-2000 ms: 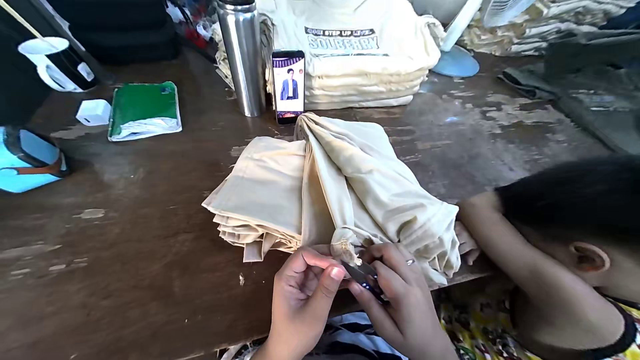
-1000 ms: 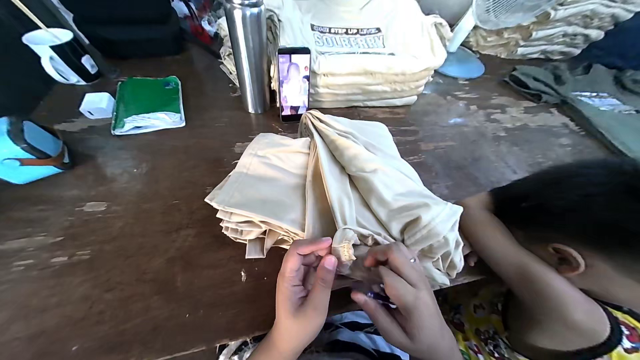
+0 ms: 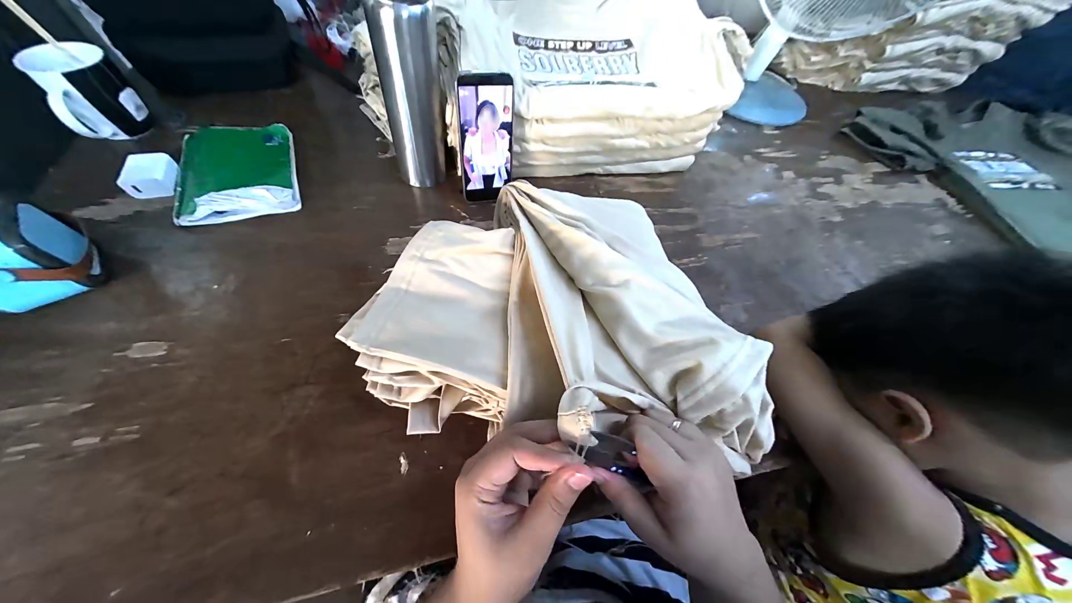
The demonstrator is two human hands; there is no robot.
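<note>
Folded cream cloth pieces (image 3: 452, 310) lie at the table's near edge, with a draped length of cream fabric (image 3: 628, 293) on their right. A narrow band of this fabric ends in a loop with frayed stitching (image 3: 578, 419) between my hands. My left hand (image 3: 519, 494) pinches loose threads just below the stitching. In my right hand (image 3: 678, 486), which wears a ring, is a small dark cutting tool (image 3: 615, 456), mostly covered by the fingers; its tip is at the threads.
Beyond the cloth stand a phone (image 3: 486, 138), a steel tumbler (image 3: 408, 92) and stacked cream garments (image 3: 611, 126). A green booklet (image 3: 237, 172), white charger block (image 3: 148, 175) and mug (image 3: 79, 88) are left. At right a person (image 3: 946, 360) leans on the table near the fabric; a fan (image 3: 766, 100) stands behind.
My right hand has come in closer to my left, and the dark tool is again at the stitched end. One second ago the fingers were farther apart there.
</note>
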